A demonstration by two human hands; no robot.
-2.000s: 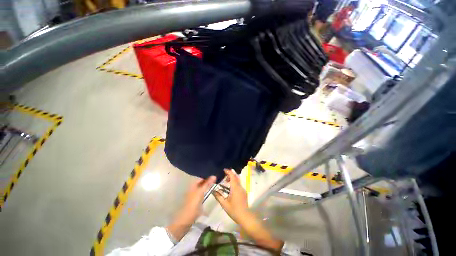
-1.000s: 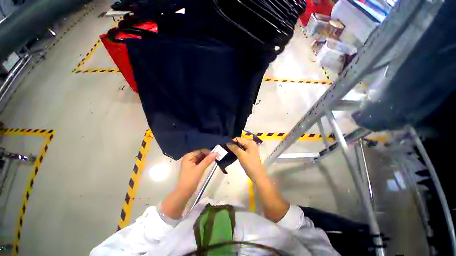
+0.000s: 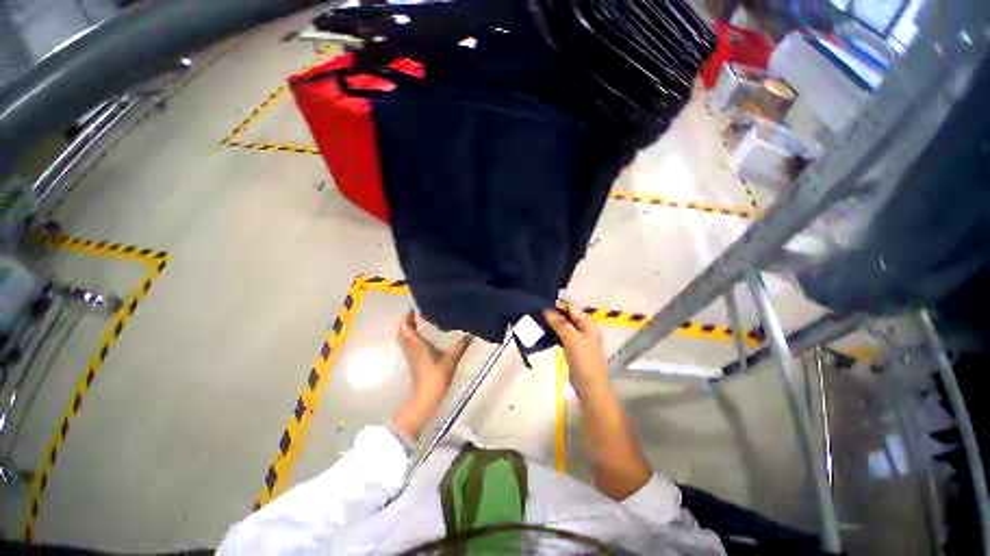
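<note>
A dark navy garment (image 3: 489, 196) hangs in front of me, with its lower edge towards me. A small white label (image 3: 529, 331) shows at its lower right edge. My right hand (image 3: 573, 326) pinches the garment's edge just right of the label. My left hand (image 3: 430, 356) is off the cloth, just below the lower left edge, with thumb and fingers apart and nothing seen in it. No snips can be made out in my right hand.
Glossy black hangers (image 3: 641, 54) are packed above the garment. A red crate (image 3: 345, 147) stands behind it on the left. A grey rail (image 3: 119, 76) crosses the upper left. A metal rack frame (image 3: 749, 244) and dark clothes (image 3: 923, 250) are on the right. A thin metal bar (image 3: 461, 402) runs below.
My left hand has let go of the label and edge and moved left with its fingers spread. My right hand still holds the edge. The view has shifted, so the garment appears further right.
</note>
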